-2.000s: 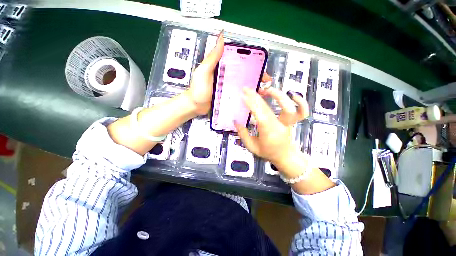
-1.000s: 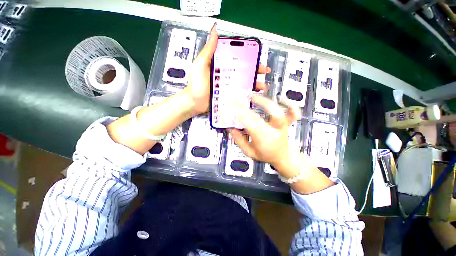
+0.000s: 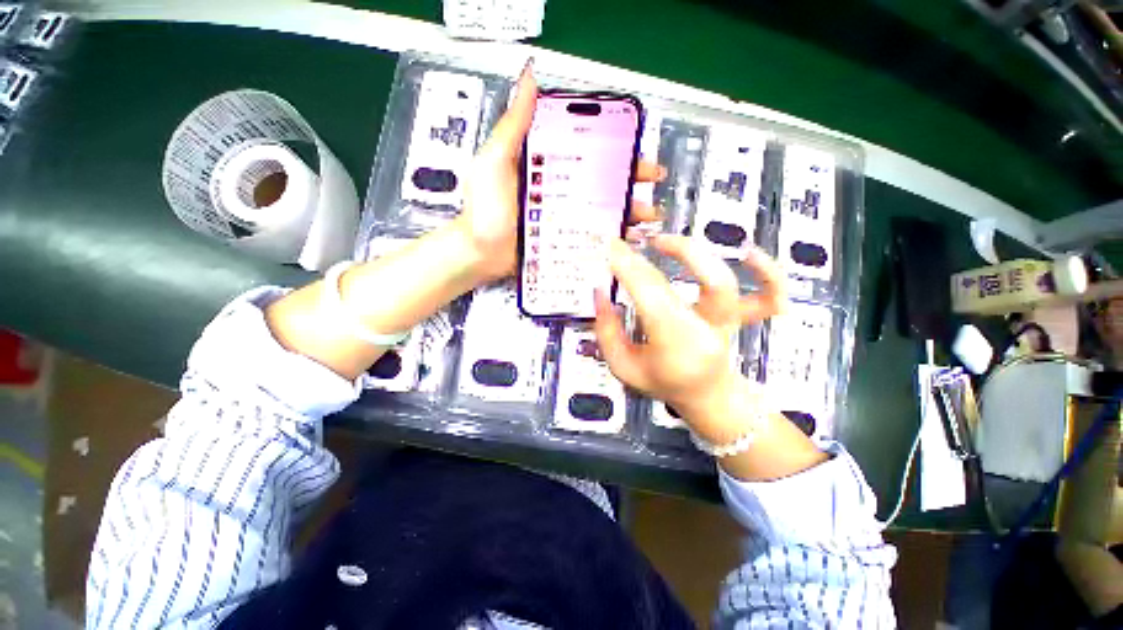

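My left hand (image 3: 496,197) holds a smartphone (image 3: 579,203) upright above the tray, its fingers around the back and the right edge. The screen is lit pink and white and shows a list. My right hand (image 3: 684,322) is at the lower right of the phone, fingers apart and holding nothing, with the index fingertip at the screen. Below lies a clear blister tray (image 3: 844,185) with two rows of white product units (image 3: 807,215), each with a dark oval at its lower end. The phone and hands hide several units.
A label roll (image 3: 265,185) stands left of the tray. Stacked trays (image 3: 19,74) show at the far left. A cream-yellow bottle (image 3: 1010,286), a small white rounded object (image 3: 972,350), a white cable (image 3: 909,474) and a black object (image 3: 914,277) lie at right. Another person's arm (image 3: 1090,529) shows at far right.
The phone has moved slightly up and left, and its list has changed. My right hand has shifted, its fingers now more spread. Another person's arm has appeared at the lower right.
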